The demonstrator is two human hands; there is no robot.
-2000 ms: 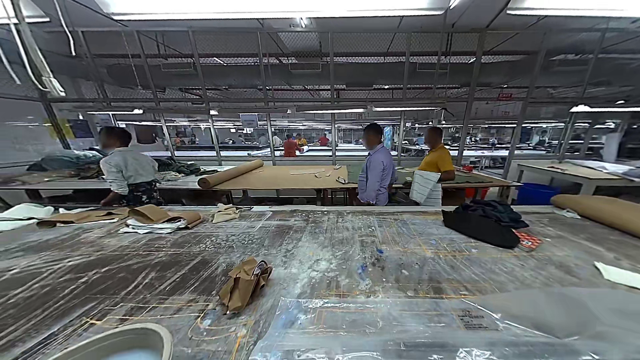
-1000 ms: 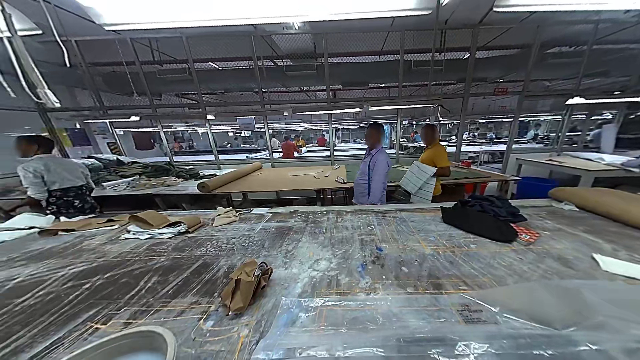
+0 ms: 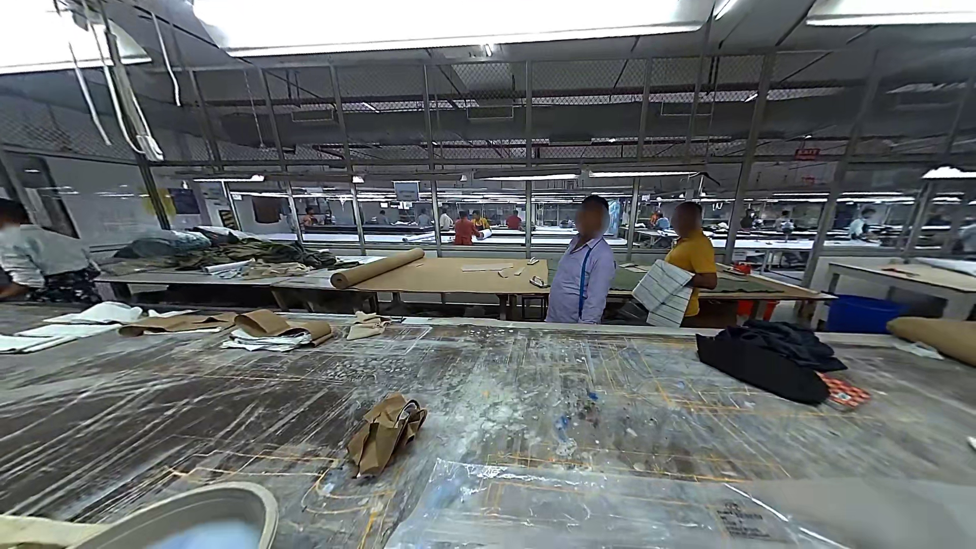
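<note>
Neither my left hand nor my right hand shows in the head view. Before me is a wide, worn work table (image 3: 473, 366) with chalk-like streaks and orange lines. A crumpled piece of brown paper (image 3: 381, 438) lies left of centre. At the near left edge stands a plastic tub (image 3: 255, 499), cut off by the frame, with something pale blue in it. A clear plastic sheet (image 3: 595, 507) bearing print spreads along the near edge. Dark folded fabric (image 3: 762, 362) rests at the right, beside a red patterned item (image 3: 844, 390).
Brown paper and white cloth pieces (image 3: 278, 332) line the far left edge. Beyond stand a person in a lilac shirt (image 3: 581, 278) and a person in yellow (image 3: 694, 255) with whitish sheets. A brown paper roll (image 3: 377, 268) lies on another table; a blue bin (image 3: 865, 313) stands right.
The person at the far left has moved left, to the frame's edge. The person in yellow has shifted the whitish sheets, which now tilt beside the lilac-shirted person.
</note>
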